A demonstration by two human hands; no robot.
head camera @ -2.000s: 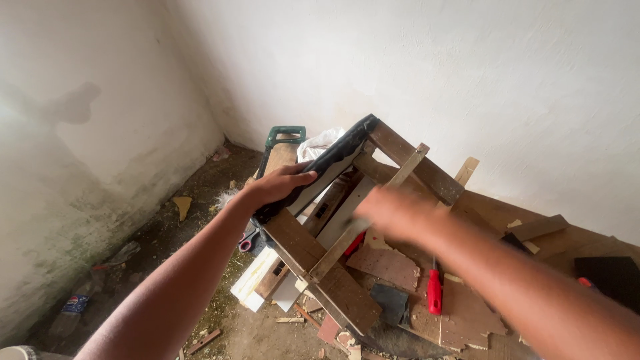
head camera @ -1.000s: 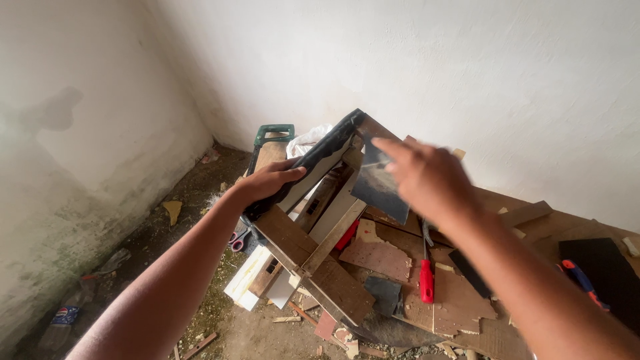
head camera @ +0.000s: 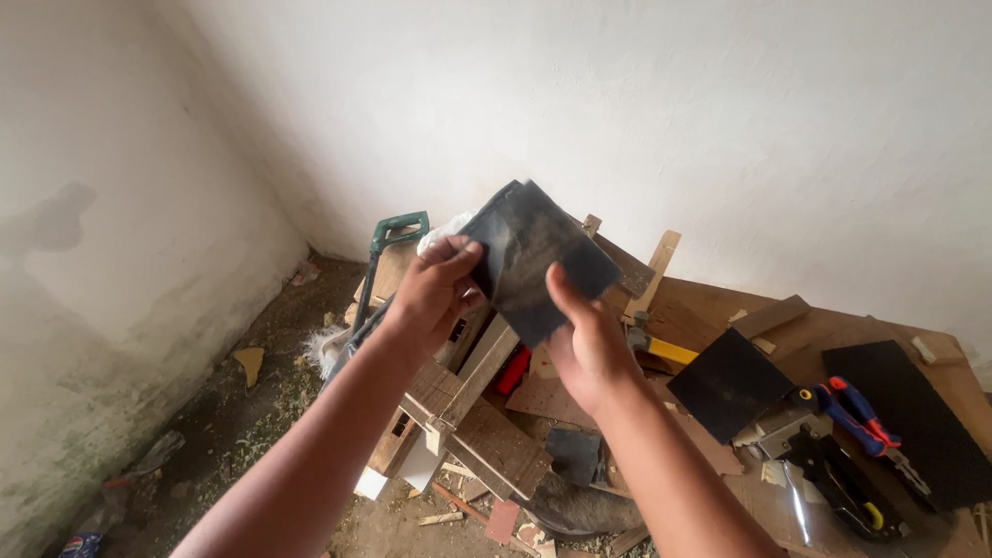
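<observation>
A worn dark sheet of sandpaper (head camera: 542, 260) is held up between both hands. My left hand (head camera: 442, 291) pinches its left edge between thumb and fingers. My right hand (head camera: 589, 341) grips its lower right side, thumb on top and fingers hidden behind. Under the hands lies a wooden frame (head camera: 496, 446) of joined boards, partly covered by the sheet and my arms. The red tool handle (head camera: 513, 370) shows beside one of its slats.
On the brown board at right lie a hammer (head camera: 670, 350), a black square sheet (head camera: 730, 385), pliers (head camera: 860, 418), a staple gun (head camera: 837, 473) and a larger black sheet (head camera: 914, 411). A green-handled hacksaw (head camera: 401, 231) stands at left by the wall. Wood scraps (head camera: 504, 519) litter the floor.
My left hand has left the frame's dark edge and now holds the sheet. The sheet, in my right hand over the frame a second ago, is now raised between both hands.
</observation>
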